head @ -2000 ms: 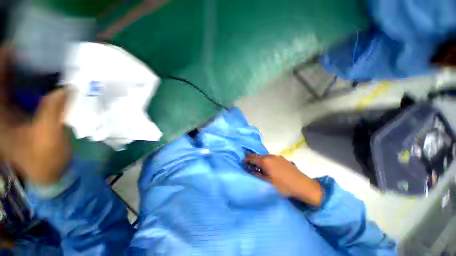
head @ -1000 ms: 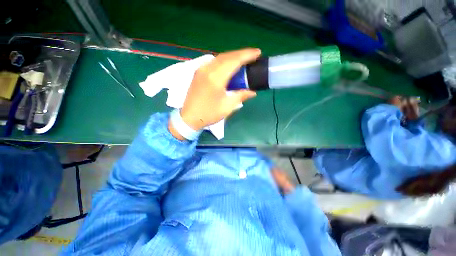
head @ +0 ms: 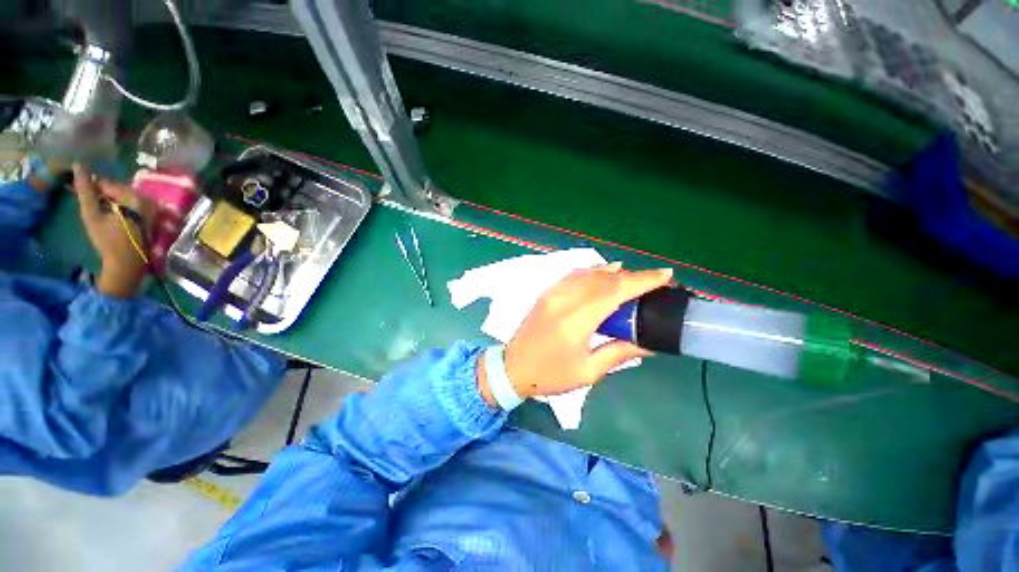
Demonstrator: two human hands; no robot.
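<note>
My left hand (head: 575, 330), with a pale band at the wrist, grips the blue front end of a dispensing cartridge (head: 743, 335). The cartridge lies roughly level, its black sleeve and cloudy clear body pointing right to a bright green cap (head: 827, 349). My fingers hide the front tip. A white crumpled cloth (head: 525, 285) lies on the green bench under and behind the hand. Of my right hand (head: 667, 544) only a small patch of skin shows beside my smock; its fingers and anything in them are hidden.
Silver tweezers (head: 413, 266) lie left of the cloth. Further left is a metal tray (head: 346, 212) with mixed parts. A metal post (head: 369, 112) stands behind. A neighbour's hand (head: 117, 240) is at far left; a blue sleeve (head: 989, 480) is at far right. A black cable (head: 710, 430) hangs over the bench edge.
The view has turned left, showing more of the tray and the left neighbour. My left hand still holds the cartridge. Less of my right hand shows than a second ago.
</note>
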